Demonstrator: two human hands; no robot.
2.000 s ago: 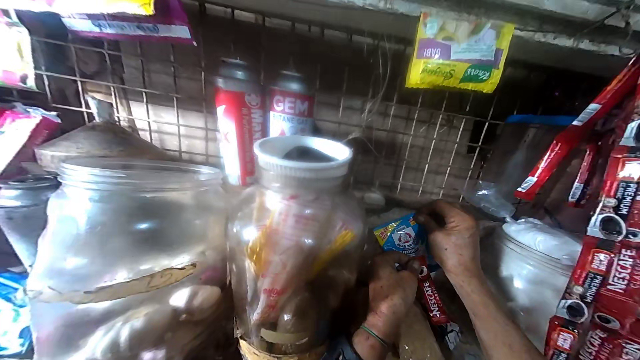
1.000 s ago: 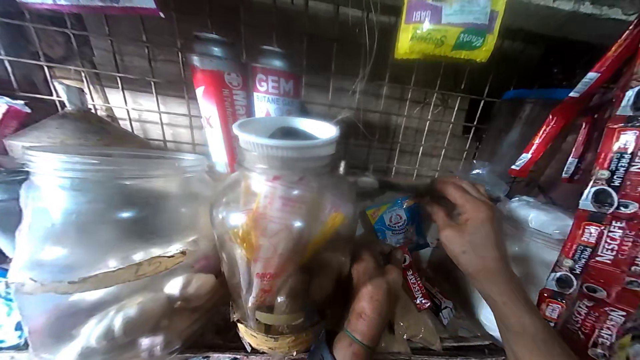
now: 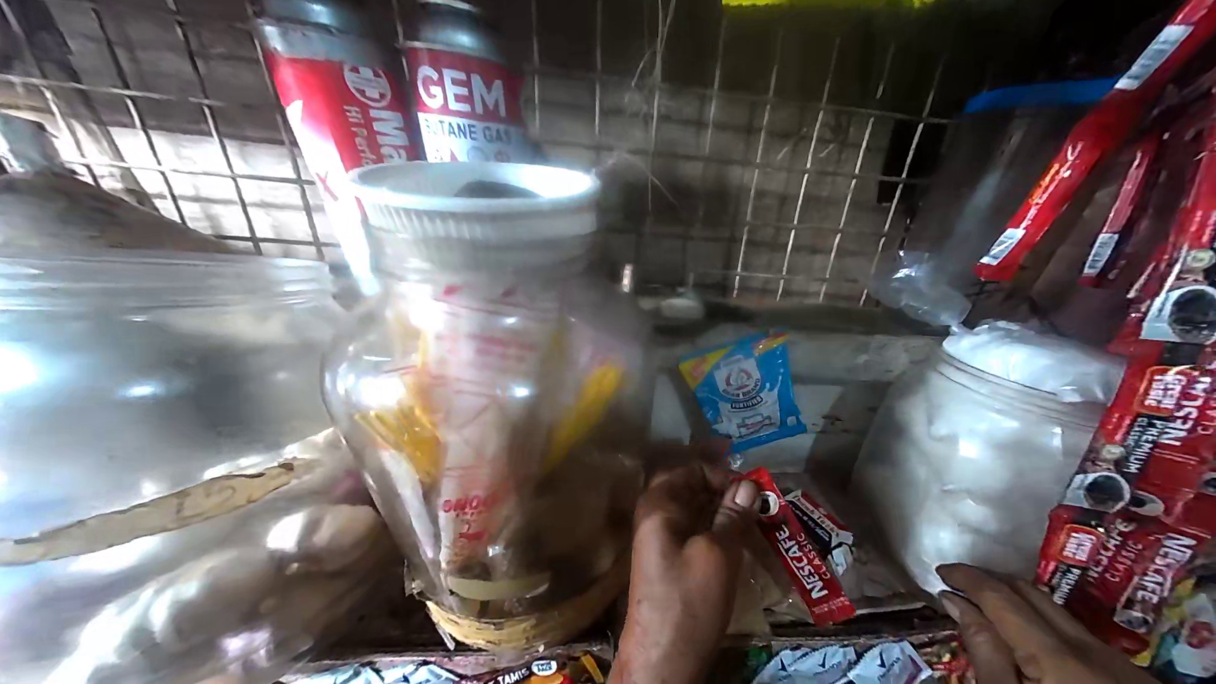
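Observation:
My left hand (image 3: 679, 560) reaches up from the bottom between two jars, its thumb and fingers pinched at the top end of a red Nescafé Classic sachet (image 3: 807, 560). Just above the fingertips is a blue Bear Brand milk sachet (image 3: 750, 391); whether the hand also touches it, I cannot tell. At the lower right, my right hand (image 3: 1016, 632) has its fingers near the base of a translucent plastic jar (image 3: 997, 456); its palm is partly cut off by the frame edge. A dark and white sachet (image 3: 822, 532) lies beside the Nescafé one.
A clear jar with a white rim (image 3: 475, 214) stands left of my left hand, a larger clear jar (image 3: 142, 380) further left. Behind are butane gas canisters (image 3: 465, 95) and a wire grid (image 3: 760, 180). Strips of coffee sachets (image 3: 1149, 456) hang at the right, more packets along the bottom edge.
My right hand has left the blue sachet, where it was earlier, and moved down to the lower right. My left hand remains at the red sachet. The view has moved closer.

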